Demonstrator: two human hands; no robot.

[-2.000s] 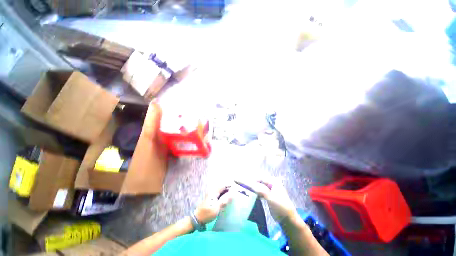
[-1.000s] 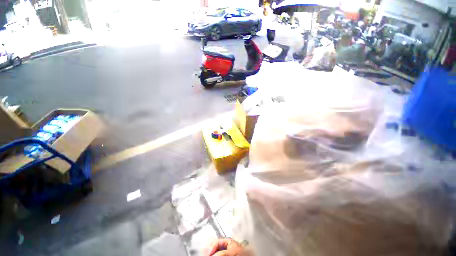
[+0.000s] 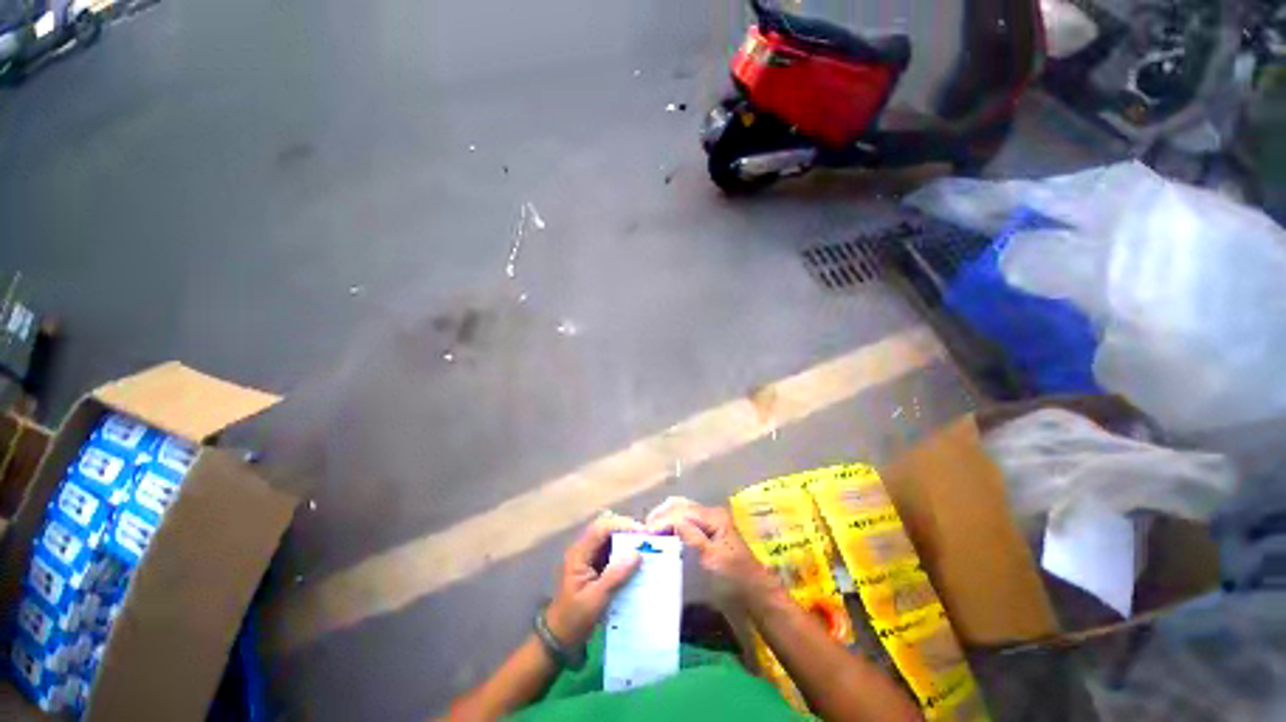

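Note:
A slim white box with a pale printed face (image 3: pixel 643 621) is held upright in front of the green shirt, at the bottom centre. My left hand (image 3: pixel 595 576) grips its left side near the top, with a band on the wrist. My right hand (image 3: pixel 701 543) is at the box's top right corner; its fingers are blurred, and I cannot tell whether they grip the box. A dark hang-hole shows near the top edge.
An open carton of blue-and-white boxes (image 3: pixel 233 564) is at left. A yellow taped carton (image 3: pixel 903 592) and an open brown carton (image 3: pixel 973 543) with plastic stand at right. A red scooter (image 3: pixel 818 88), a drain grate (image 3: pixel 855 258) and clear plastic sacks (image 3: pixel 1199 296) lie beyond.
The view has turned from the workshop with red stools to the lane and now tilts down. Both hands and the box are back in view; one second ago only part of a hand showed.

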